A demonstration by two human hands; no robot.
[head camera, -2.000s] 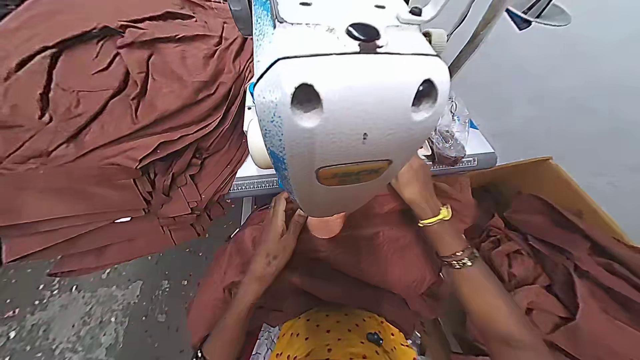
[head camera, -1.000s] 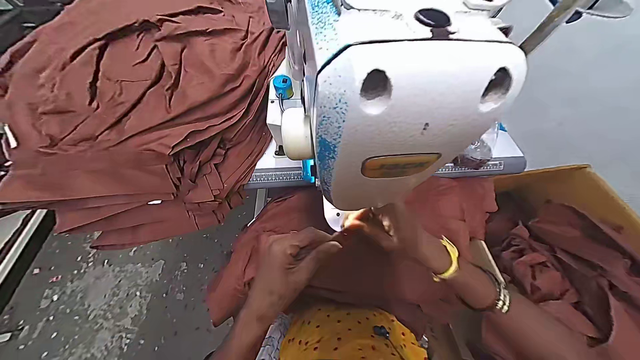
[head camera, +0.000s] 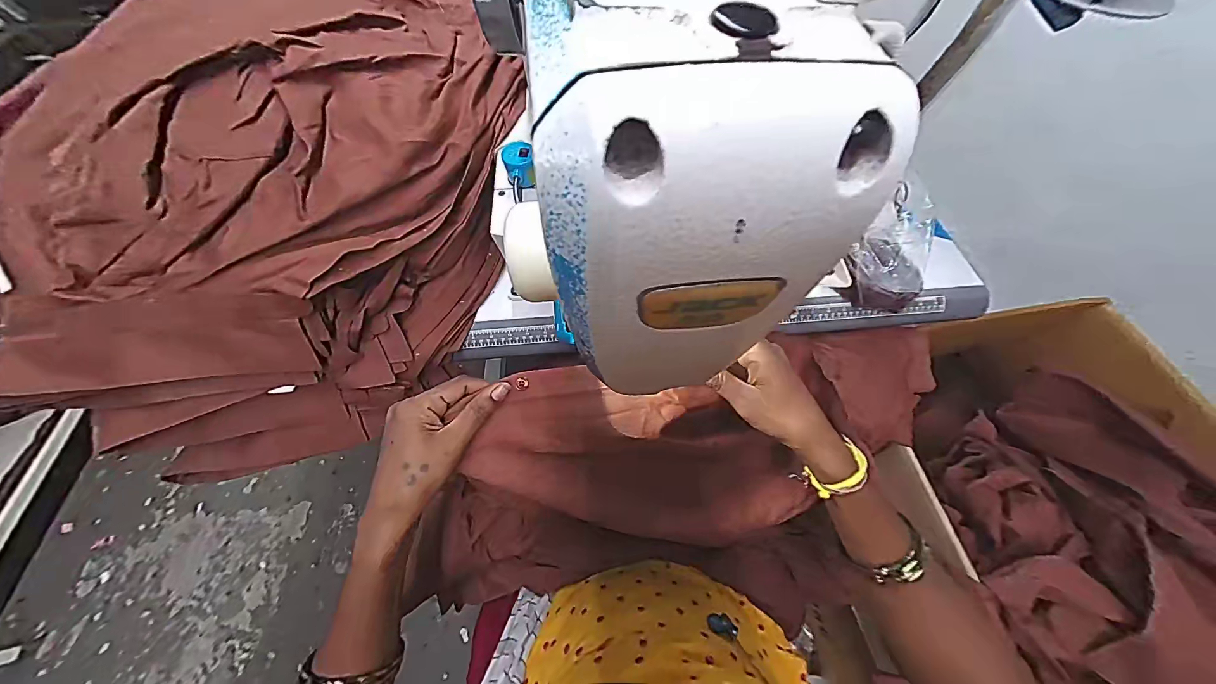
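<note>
A reddish-brown cloth piece [head camera: 627, 475] stretches between my two hands, below the white head of a Jack sewing machine [head camera: 731, 218]. My left hand [head camera: 442, 427] pinches its upper left edge between thumb and fingers, beside a small round button or snap [head camera: 521, 384]. At the right, my right hand [head camera: 769, 394] grips the upper edge close under the machine head, which hides some of the fingertips. Light falls on the cloth between the hands. The needle and presser foot are hidden behind the machine head.
A large pile of brown cloth [head camera: 237, 171] lies left of the machine. To the right stands a cardboard box [head camera: 1064, 318] with more brown cloth [head camera: 1054, 513] in it. A clear plastic bag [head camera: 888, 261] with dark contents sits on the machine bed's right end.
One second ago my hands were close together below the machine head; now they are apart, with the cloth spread between them. My left hand has moved left.
</note>
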